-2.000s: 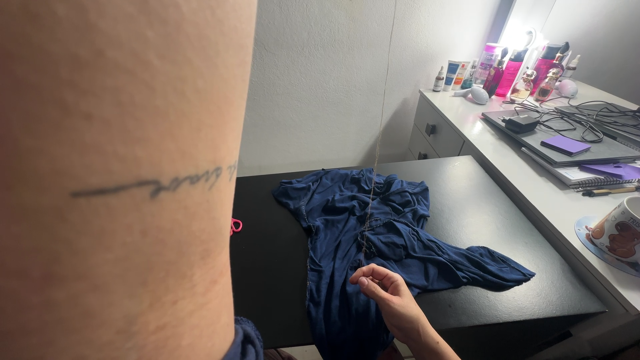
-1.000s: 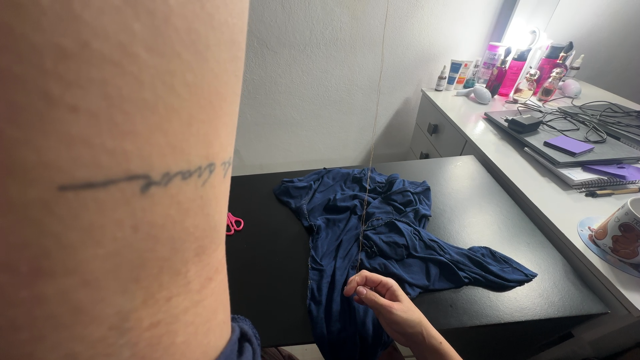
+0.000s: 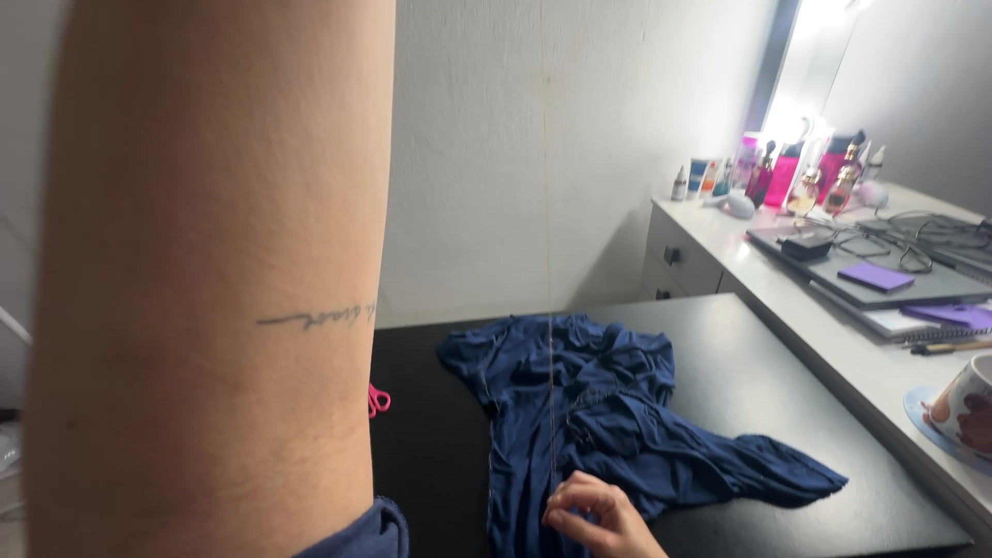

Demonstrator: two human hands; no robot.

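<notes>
A crumpled dark blue fabric garment (image 3: 535, 434) with visible stitched seams lies on a black tabletop. My right hand (image 3: 601, 515) is at its near side, low in the view, with thumb and fingers pinched together on a thin thread (image 3: 551, 372). The thread rises almost straight up from these fingers, across the garment and in front of the wall, and leaves the view at the top. My left arm, raised and very close to the camera, fills the left side; its hand is out of view. Pink scissor handles (image 3: 379, 401) show beside that arm, the rest hidden behind it.
A white dresser (image 3: 783, 310) adjoins the table on the right. It bears a closed laptop (image 3: 953, 275) with cables, purple pads (image 3: 876, 276), a spiral notebook and a patterned cup (image 3: 969, 403) on a saucer. Bottles (image 3: 784, 177) stand near the lit mirror. The wall is behind the table.
The upper part of the thread has shifted left and now hangs nearly vertical instead of slanting. My right hand keeps its pinch near the garment. The view has tilted up a little.
</notes>
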